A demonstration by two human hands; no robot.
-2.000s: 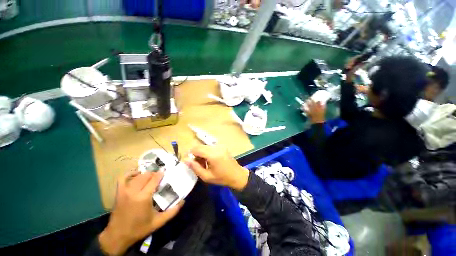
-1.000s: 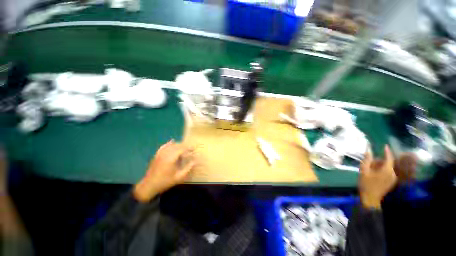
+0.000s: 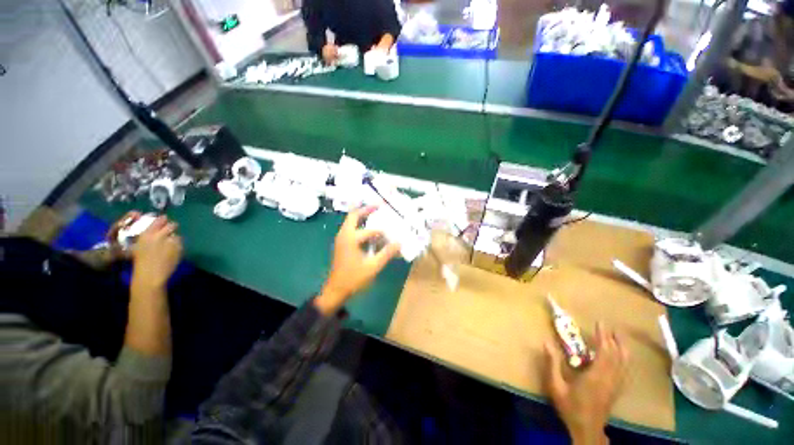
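My left hand [image 3: 353,265] is at the left edge of the tan mat [image 3: 487,326], gripping a blurred white camera housing [image 3: 399,233] between thumb and fingers. A dark lead shows above the housing. My right hand [image 3: 590,387] is low over the right part of the mat with fingers apart. A small white pointed tube with red-yellow marks [image 3: 566,328] lies on the mat, its wide end between my right thumb and fingers. I cannot tell if they touch it. The black electric screwdriver [image 3: 538,228] hangs tilted in front of the screw feeder [image 3: 498,233].
White assemblies with antennas [image 3: 701,369] stand at the right, beside the mat. A row of white housings [image 3: 296,191] stands at the back left. A person's hands [image 3: 152,243] hold a white part at the left. Blue crates [image 3: 601,83] stand beyond the green raised lane [image 3: 435,135].
The view has swung left. My left hand, empty a second ago, has moved to the housings and taken hold of one. My right hand has come from beyond the right-hand assemblies to the tube.
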